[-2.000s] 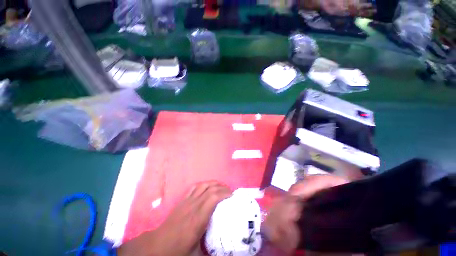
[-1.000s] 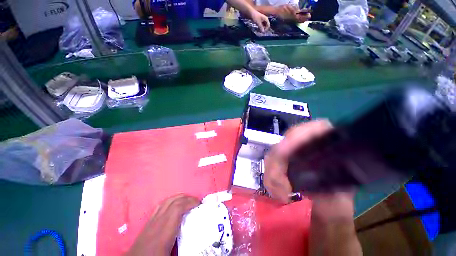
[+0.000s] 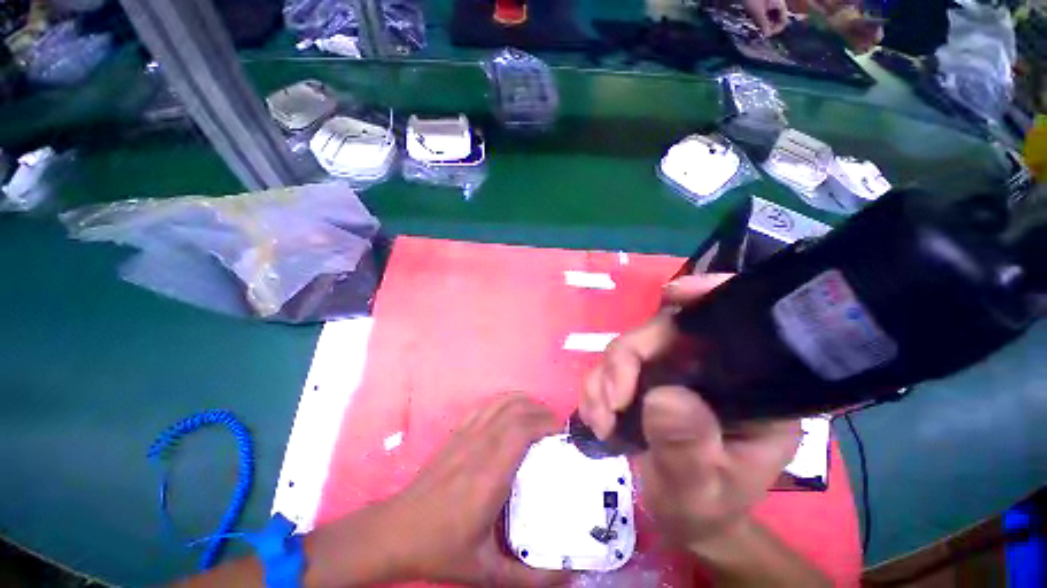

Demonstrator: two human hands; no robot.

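Note:
A white rounded-square device housing [image 3: 571,505] lies on the red mat [image 3: 482,310], with small dark holes and a short dark connector on its upturned face. My left hand [image 3: 477,488] grips its left side; a blue strap [image 3: 279,554] is on the wrist. My right hand [image 3: 700,448] holds the thick black electric screwdriver [image 3: 804,327], tilted, with a pale label showing. The tool's front end is at the housing's top right edge; the bit's tip cannot be made out. Clear film [image 3: 637,569] shows under the housing's lower right.
The screw feeder [image 3: 786,218] stands right, mostly hidden by the tool. A cloudy bag [image 3: 270,247] and blue coiled cord [image 3: 243,459] lie left. Bagged white units [image 3: 700,167] lie on the green strip beyond. A metal post [image 3: 212,92] rises at left. A person's hand [image 3: 767,14] shows opposite.
The screwdriver and my right hand have moved from near the feeder, left and down to the housing. My left hand still holds the housing. The camera view has shifted.

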